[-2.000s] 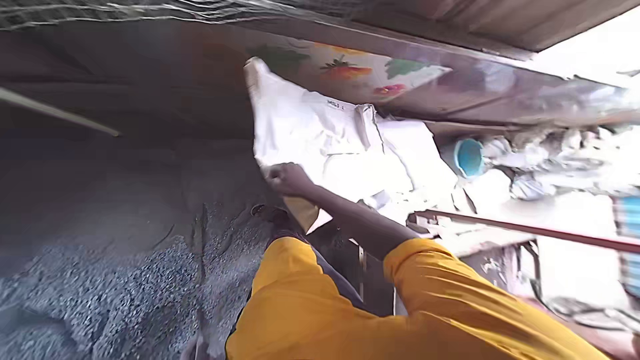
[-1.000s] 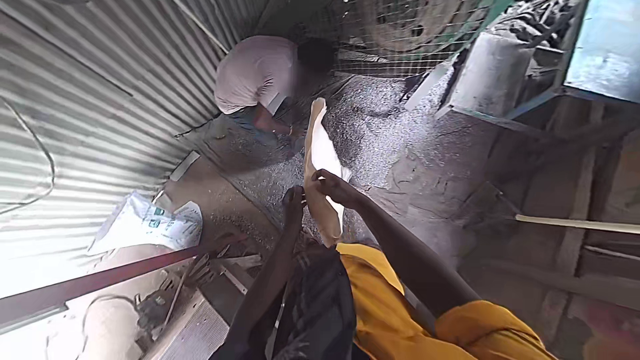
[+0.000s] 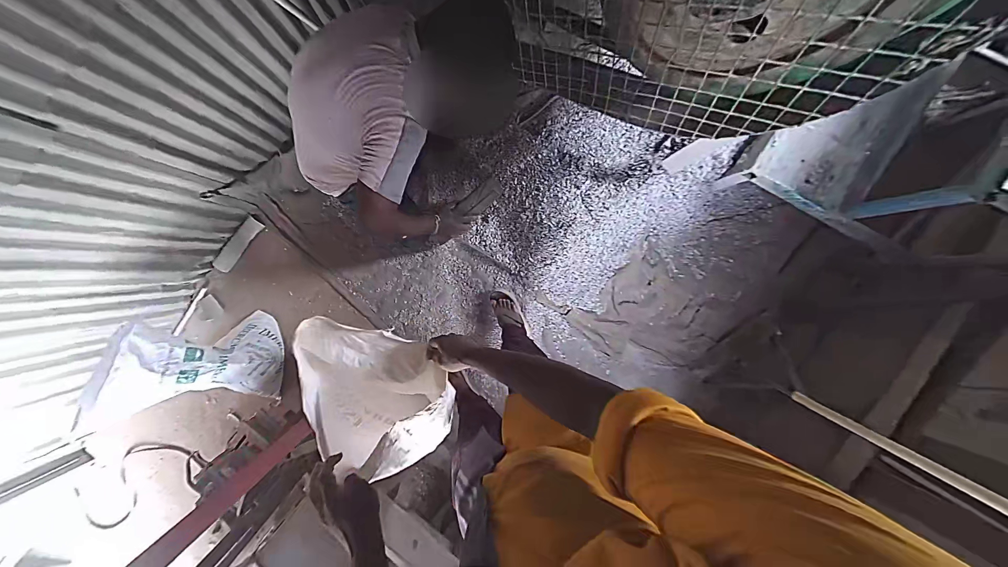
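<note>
A white woven sack (image 3: 354, 394) hangs with its mouth spread, in front of my legs. My right hand (image 3: 449, 352) grips the sack's rim at its right side, fingers closed on the cloth. At the sack's lower left edge is my left hand (image 3: 335, 480), dark and partly blurred; whether it holds the rim cannot be made out. Beyond the sack, grey-white granules (image 3: 567, 213) lie spread over a sheet on the ground. A co-worker (image 3: 354, 102) bends over them, a hand (image 3: 453, 224) low at the pile.
Corrugated metal sheeting (image 3: 118, 173) stands at the left, with a printed white sack (image 3: 197, 358) near its foot. A red metal bar (image 3: 228, 492) crosses at lower left. Wire mesh (image 3: 709, 87) encloses a large round machine part at the top. A metal frame (image 3: 858, 213) stands at right.
One second ago the sack was held narrow between both hands; now its mouth is spread wide, and my left hand is farther from the right. The view has swung greatly since two seconds ago.
</note>
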